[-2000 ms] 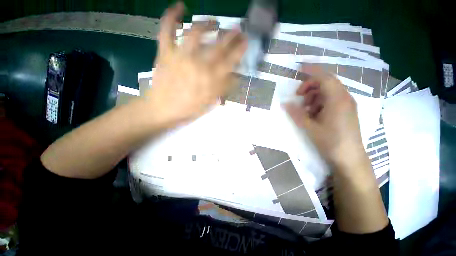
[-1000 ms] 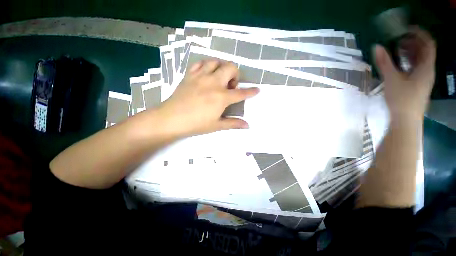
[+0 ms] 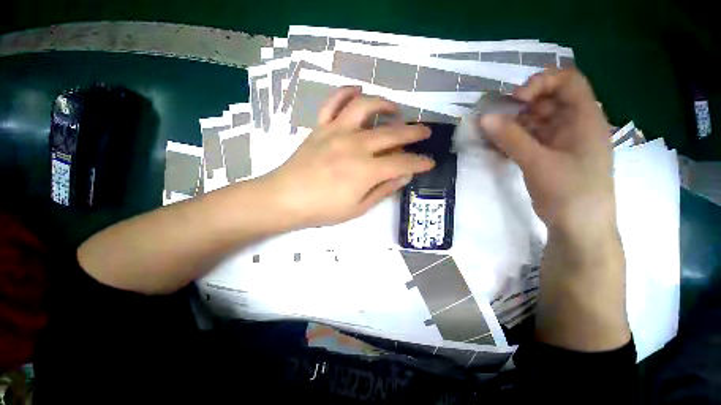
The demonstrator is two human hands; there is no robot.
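Observation:
A dark keypad mobile phone point(image 3: 428, 221) lies on the pile of film sheets, its pale keys toward me. My left hand point(image 3: 340, 162) has its fingertips on the upper left of the phone, holding it and covering part of it. My right hand point(image 3: 565, 150) pinches a small grey film piece point(image 3: 496, 111), blurred, just above and right of the phone's top end. Whether the film touches the phone cannot be told. The white film sheets point(image 3: 364, 241) bear grey rectangles, several still on a strip point(image 3: 443, 291) just below the phone.
Dark phones point(image 3: 65, 150) stand close together at the left on the green bench. Another handset point(image 3: 702, 117) is at the far right. Plain white sheets point(image 3: 652, 245) lie right of the pile. A pale strip point(image 3: 142, 43) crosses the back left. Something dark red point(image 3: 20, 269) shows at the left edge.
The phone now lies in the middle of the pile, where none showed a second ago. My left fingers have come onto it. My right hand has moved left from the far right to beside it.

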